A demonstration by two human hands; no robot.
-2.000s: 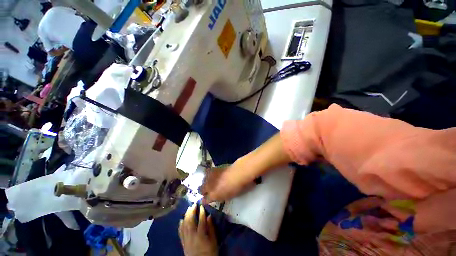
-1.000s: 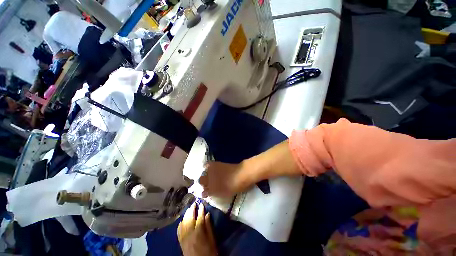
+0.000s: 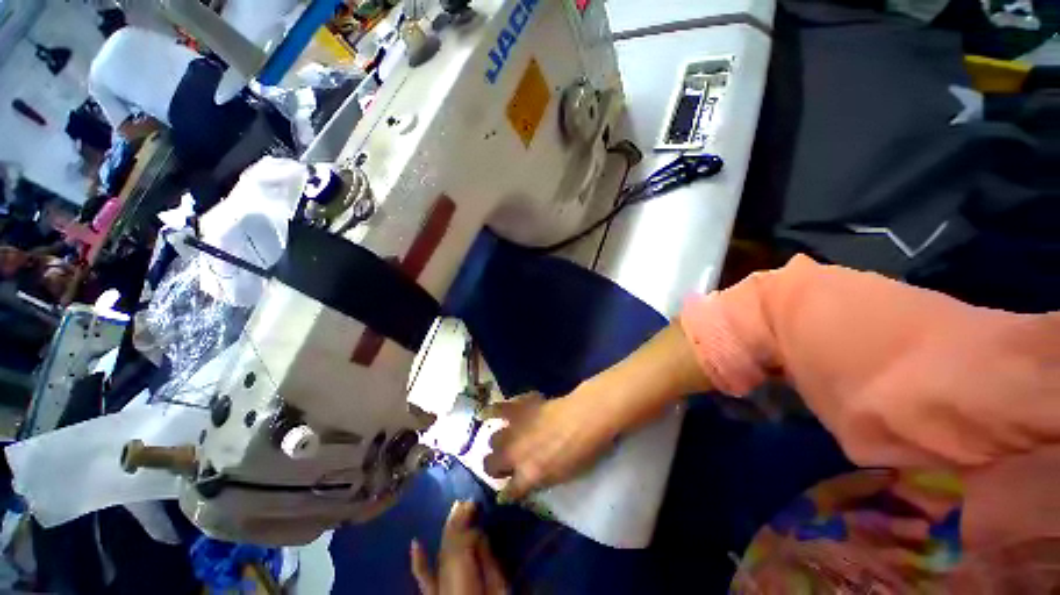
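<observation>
A navy cloth panel [image 3: 546,314] lies through the arm opening of the cream-white sewing machine [image 3: 384,221]. More navy cloth [image 3: 389,540] lies left of and below the lit presser foot area [image 3: 453,432]. My right hand [image 3: 546,442] reaches in from the right, fingers curled down beside the presser foot; its fingertips are partly hidden, so any grip is unclear. My left hand [image 3: 462,558] is cut off by the bottom edge. It rests on the navy cloth just below the needle area, fingers apart. The needle itself is lost in glare.
A black band [image 3: 355,279] drapes over the machine head. A black looped handle [image 3: 680,174] lies on the white table [image 3: 668,250] right of the machine. Grey panels [image 3: 860,140] are stacked at the upper right. A blue bundle [image 3: 227,564] and white sheets [image 3: 93,447] are at left.
My left hand has drawn back down from the needle, its fingers more spread. My right hand has moved slightly down and away from the presser foot. More navy cloth shows below the foot.
</observation>
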